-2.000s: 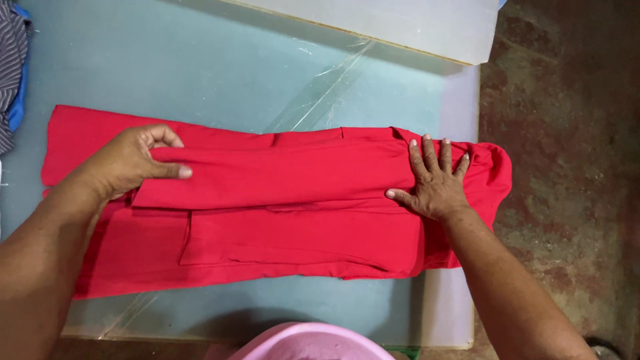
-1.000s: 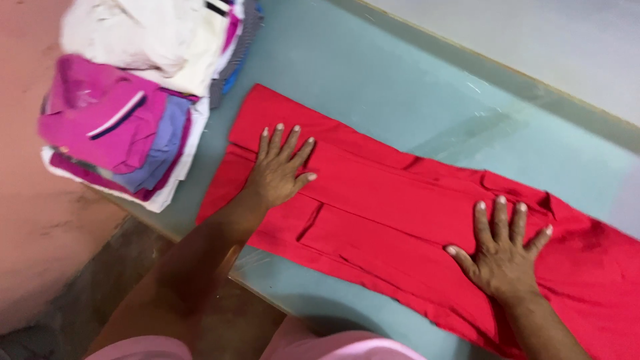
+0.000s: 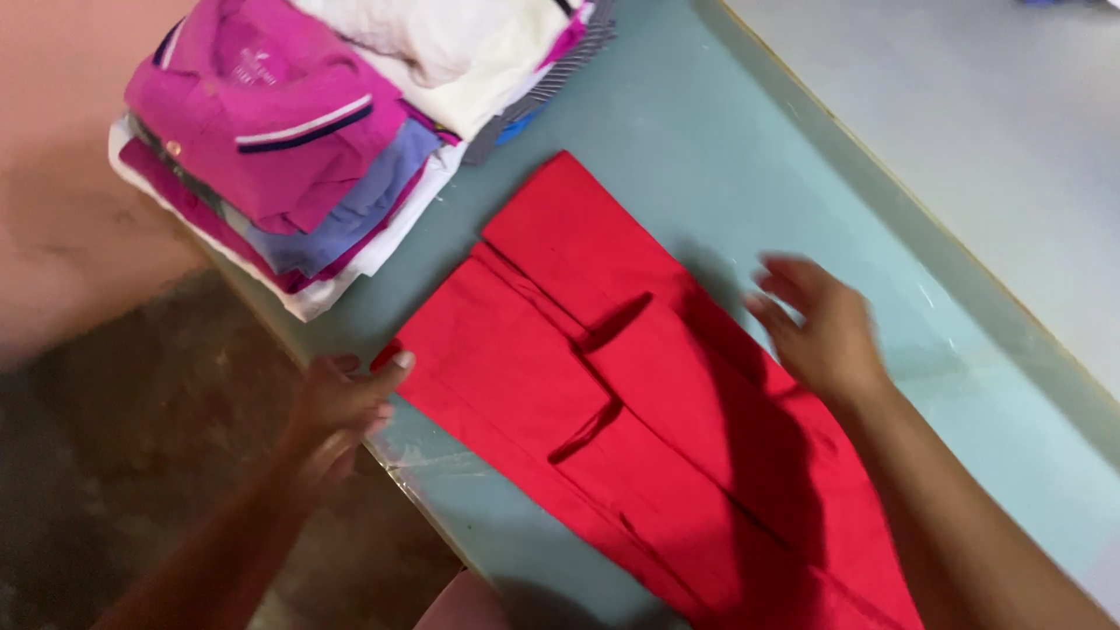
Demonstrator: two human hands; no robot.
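A red cloth garment (image 3: 682, 420) lies folded lengthwise on the pale blue tabletop, its lower part cut off by the frame. At its left corner, near the table edge, my left hand (image 3: 346, 402) has thumb and fingers at the cloth; blur hides whether they pinch it. My right hand (image 3: 818, 328) is over the garment's right edge, blurred, with fingers curled apart and no cloth between them. Its shadow falls across the red fabric.
Folded clothes are stacked at the upper left, with a magenta polo shirt (image 3: 280, 114) and a cream garment (image 3: 464, 61) on top. A pale raised panel (image 3: 980, 131) borders the tabletop (image 3: 875, 227) at the upper right. Brown floor (image 3: 175, 472) shows below left.
Both hands lay flat on the red garment a second ago. Now my right hand is lifted off, and my left is at the garment's left corner. The view has turned and shifted.
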